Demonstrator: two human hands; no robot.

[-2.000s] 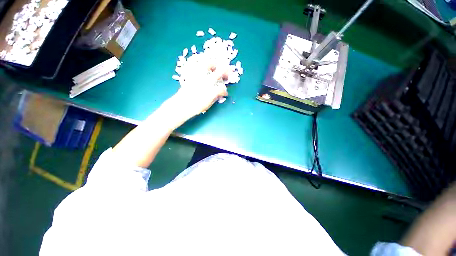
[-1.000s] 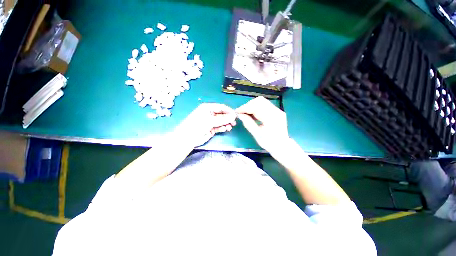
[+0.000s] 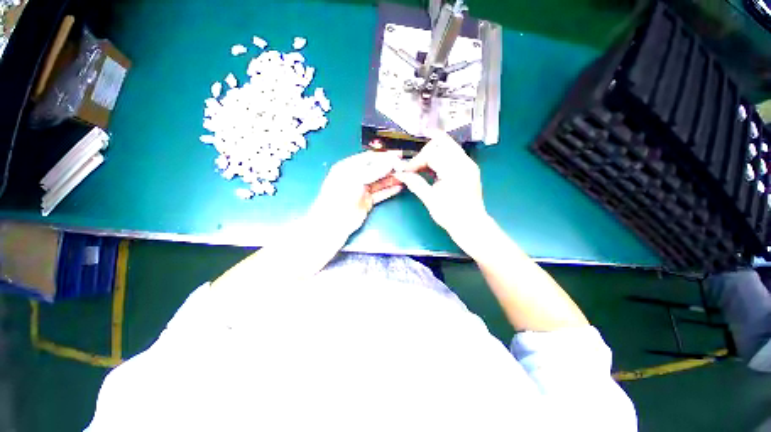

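My left hand (image 3: 357,184) and my right hand (image 3: 444,181) meet just in front of the bench fixture, fingertips together. Whatever lies between the fingertips is too small and overexposed to make out. The bench fixture (image 3: 391,72) is a dark box with a silvery metal top, clamps and an upright metal arm. A loose pile of small white plastic parts (image 3: 264,118) lies on the green mat to the left of the hands.
Stacked black compartment trays (image 3: 626,160) stand at the right, white parts in the top one. At the left are white strips (image 3: 74,170), a cardboard box (image 3: 105,87) with clear plastic and a black bin (image 3: 19,126). A blue crate (image 3: 87,268) is below the bench edge.
My right hand came from the lower right to meet my left hand, which left the pile. Both then moved slightly up towards the fixture. The camera view shifted too.
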